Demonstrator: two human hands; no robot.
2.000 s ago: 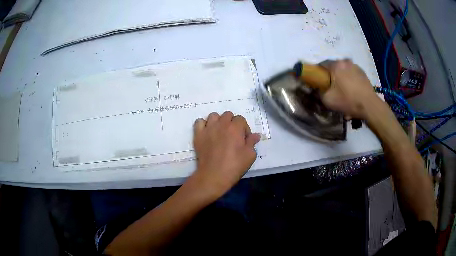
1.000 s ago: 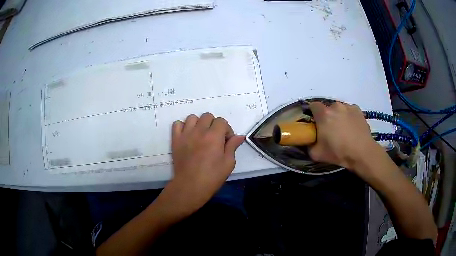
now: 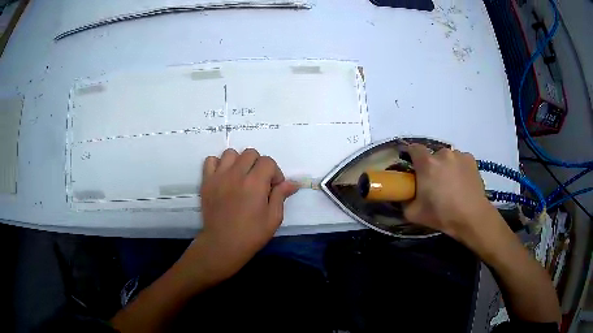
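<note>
The white pressing template (image 3: 149, 153) lies flat on the table, with thin cross lines, small print and grey patches near its edges. My left hand (image 3: 242, 195) lies on its near edge, with thumb and finger at a narrow beige turned edge (image 3: 305, 183). My right hand (image 3: 448, 185) is closed on the wooden handle of the steam iron (image 3: 377, 211). The iron lies flat over the template's near right corner and hides it. Its tip points left at the turned edge, a short way from my left thumb. Whether my left fingers pinch the fabric is hard to see.
A white worktable (image 3: 435, 97) has a curved near edge. A dark-edged flat stack (image 3: 188, 9) lies at the far side, and a dark pad (image 3: 403, 3) at the top. A pale panel (image 3: 10, 146) lies at left. Blue hoses (image 3: 510, 172) and a red-and-grey machine box (image 3: 546, 97) are at right.
The iron has moved from beside the template's right edge onto its near right corner. My left hand has slid left along the near edge, away from the corner. The view has shifted slightly.
</note>
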